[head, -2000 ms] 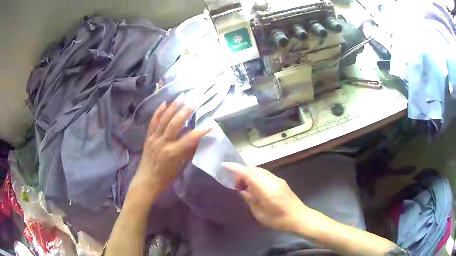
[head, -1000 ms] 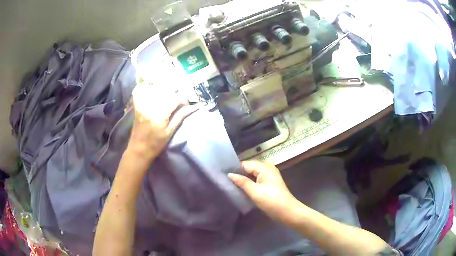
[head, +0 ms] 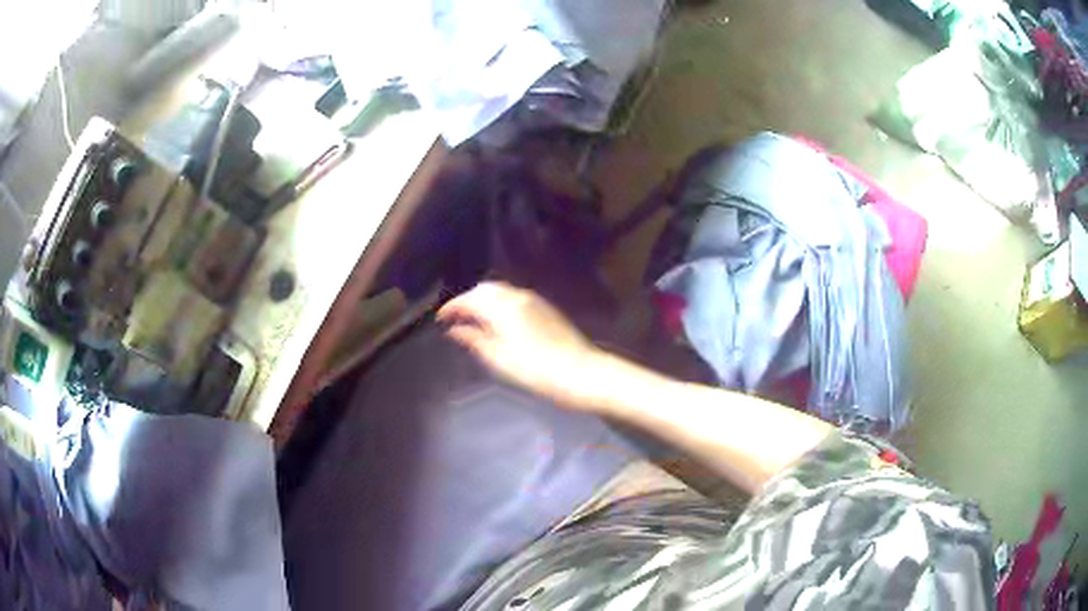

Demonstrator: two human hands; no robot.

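The overlock machine (head: 167, 257) stands at the left, tilted in view, with a row of dark knobs and a green label. A grey-blue cloth panel (head: 197, 501) lies at its needle area and hangs over the table's front. More grey-blue cloth (head: 442, 477) covers my lap. My right hand (head: 507, 340) is over the far edge of the lap cloth, near the table edge, fingers bent and blurred; whether it pinches the cloth cannot be told. My left hand is out of the picture.
A bundle of pale blue pieces (head: 776, 275) with bright pink cloth lies at the right. Light blue pieces (head: 477, 60) hang over the table's end. A dark narrow tool (head: 320, 167) lies on the table. A yellow box (head: 1056, 316) and plastic bags (head: 978, 107) are on the floor.
The view has swung right, so the machine now shows at far left. My right hand has let go of the panel at the machine and moved to the lap cloth. My left hand has left view.
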